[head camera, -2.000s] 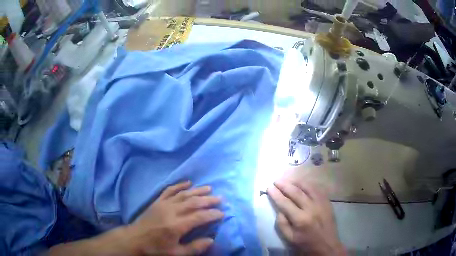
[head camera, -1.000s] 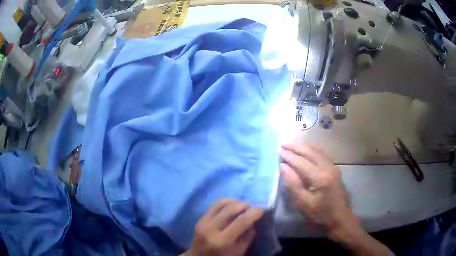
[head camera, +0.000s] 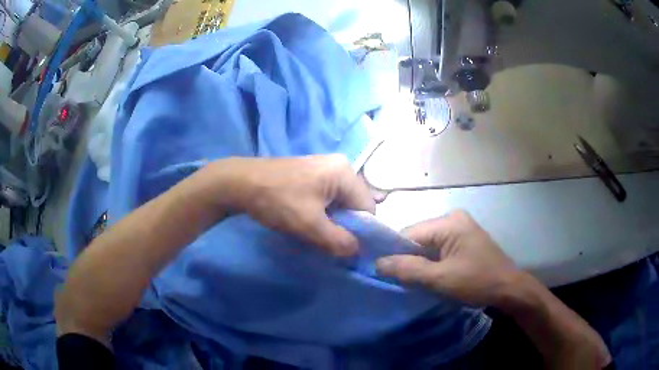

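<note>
A light blue woven garment [head camera: 217,108] lies in large folds from the table down over the near edge. My left hand [head camera: 303,195] pinches its edge between thumb and fingers, just left of centre. My right hand [head camera: 448,260] pinches the same edge a little to the right and nearer to me. The held edge is in front of the sewing machine's needle area [head camera: 431,115], apart from it. No label can be made out on the cloth.
Thread snips [head camera: 601,170] lie on the bed plate [head camera: 535,144] at the right. Cardboard with yellow tape [head camera: 189,22] is at the upper left. A pale machine with a red light [head camera: 66,115] stands at the left. More blue cloth [head camera: 29,289] is at the lower left.
Both hands have gathered and lifted the garment edge and drawn it away from the needle area. The cloth has shifted left and towards me. The view has tilted down; the lamp glare is out of view.
</note>
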